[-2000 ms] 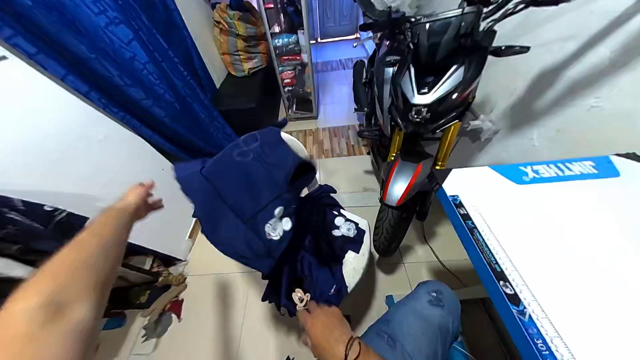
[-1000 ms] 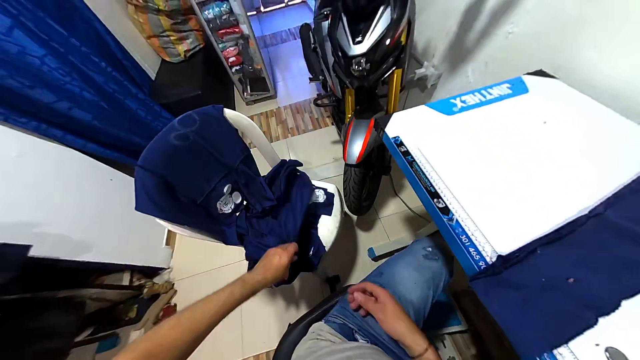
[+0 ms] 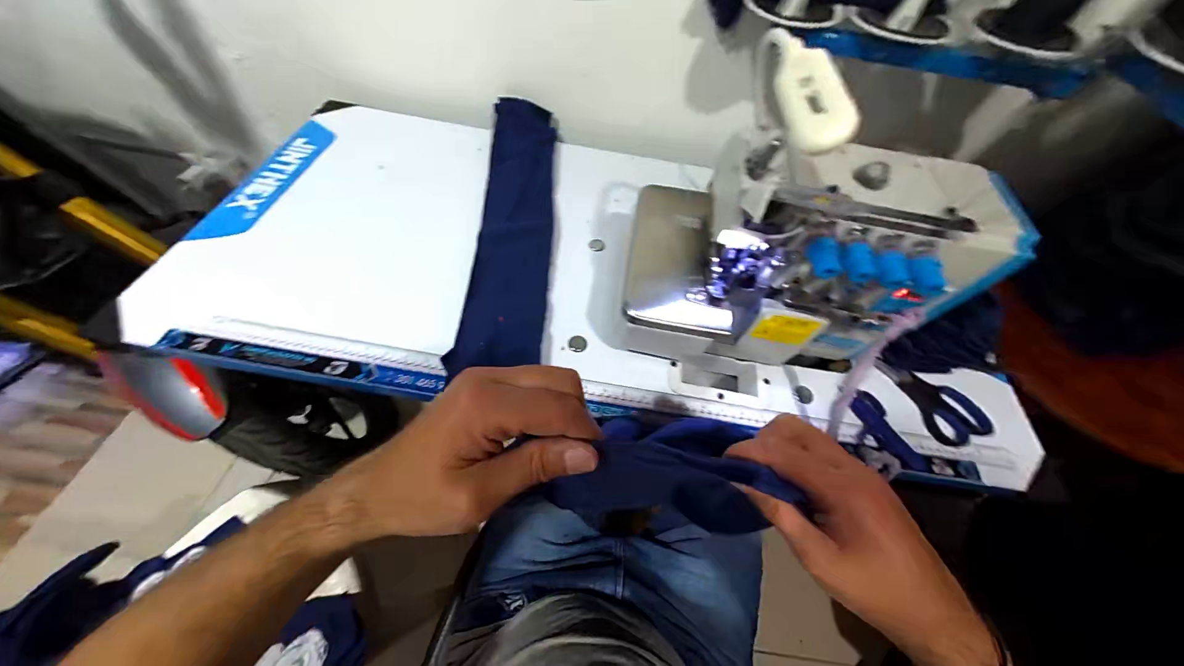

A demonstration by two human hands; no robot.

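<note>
My left hand (image 3: 499,453) and my right hand (image 3: 823,509) hold a navy blue fabric piece (image 3: 657,476) between them, above my lap and at the table's front edge. Each hand pinches one end between thumb and fingers. Behind them, an overlock sewing machine (image 3: 814,268) with blue tension knobs is lit at its needle area. A long folded navy fabric strip (image 3: 513,231) lies across the white sewing table (image 3: 398,213), left of the machine. Scissors with blue handles (image 3: 943,412) rest at the table's right end.
At the lower left, navy garments with pale prints (image 3: 319,629) lie on a white chair (image 3: 338,578). A motorcycle's front wheel (image 3: 296,439) stands by the table's left end. Thread cones stand on a blue rack (image 3: 953,60) above. A pale remote-like device (image 3: 814,97) hangs over the machine.
The view has swung far right, from the chair to the sewing machine. Both hands are now on one navy piece; a second earlier my left hand was at the garments on the chair.
</note>
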